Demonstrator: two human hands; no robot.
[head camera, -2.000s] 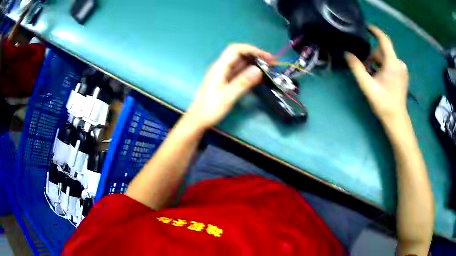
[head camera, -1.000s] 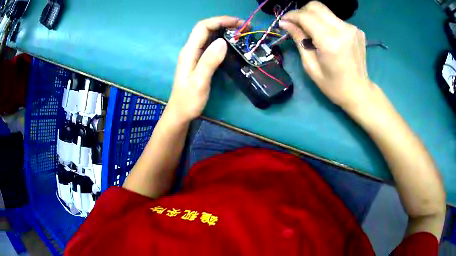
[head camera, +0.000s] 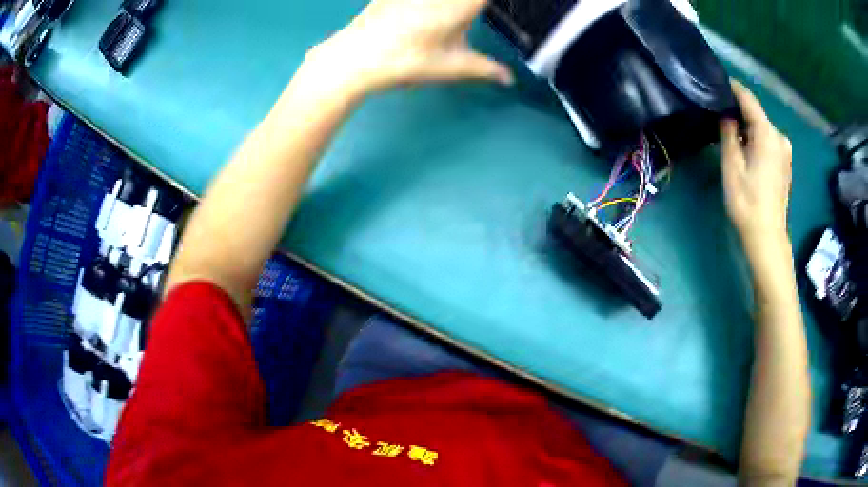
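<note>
The camera unit, with its glossy black head housing [head camera: 619, 90] and a white band, is at the upper middle right, partly cut off by the top edge. Coloured internal wires [head camera: 640, 176] run from its open underside to the black front module [head camera: 604, 257], whose board side shows connectors. The module hangs or rests at the bench; I cannot tell which. My right hand [head camera: 759, 166] grips the housing's right edge. My left hand [head camera: 409, 43] is at the upper middle, left of the unit, with fingers apart, partly cut off by the top edge.
Loose black panels [head camera: 124, 40] lie at the upper left of the teal bench [head camera: 409, 190]. A blue crate [head camera: 48, 276] below left holds white-and-black camera units [head camera: 119, 295]. More black and white units [head camera: 830, 271] are at the far right. A red sleeve shows at the far left.
My left hand has let go of the front module and moved up and left. My right hand has left the wires for the housing. The housing has come further into view, and the module sits lower right.
</note>
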